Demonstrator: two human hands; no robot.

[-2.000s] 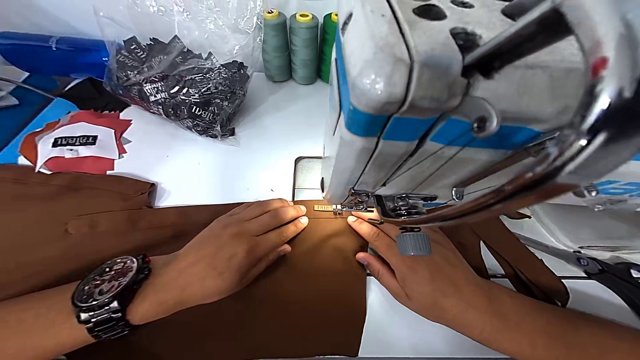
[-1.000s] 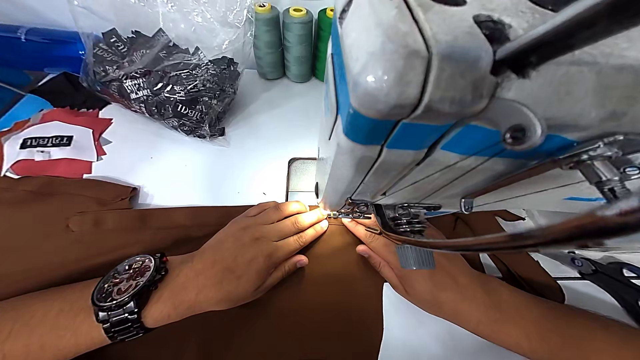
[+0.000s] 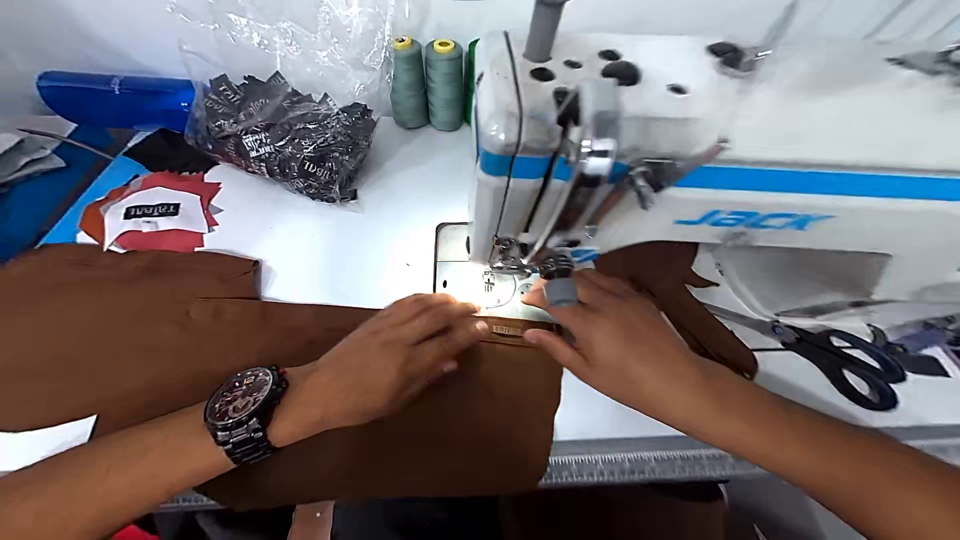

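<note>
Brown fabric (image 3: 480, 420) lies over the front of a white Jack sewing machine's bed. My left hand (image 3: 397, 352) rests on it with its fingers together, fingertips beside a small tan label (image 3: 506, 330) near the fabric's upper edge. My right hand (image 3: 607, 322) is at the label's other side, its thumb on the fabric edge and a finger near the metal needle plate (image 3: 457, 262), partly behind a grey knob (image 3: 560, 291). The presser foot area (image 3: 510, 259) is above the plate, and the label lies on the near side of it. A black wristwatch (image 3: 244, 412) is on my left wrist.
Black scissors (image 3: 840, 360) lie at the right. Behind are green thread cones (image 3: 445, 86) and a clear bag of black labels (image 3: 292, 142). Red and white fabric pieces (image 3: 157, 217) lie at the left. A ruler strip (image 3: 645, 465) runs along the table's front edge.
The fabric's labelled edge has come out from beside the presser foot toward me, leaving the needle plate exposed. Both hands have moved nearer with it. The view has shifted, showing more of the machine.
</note>
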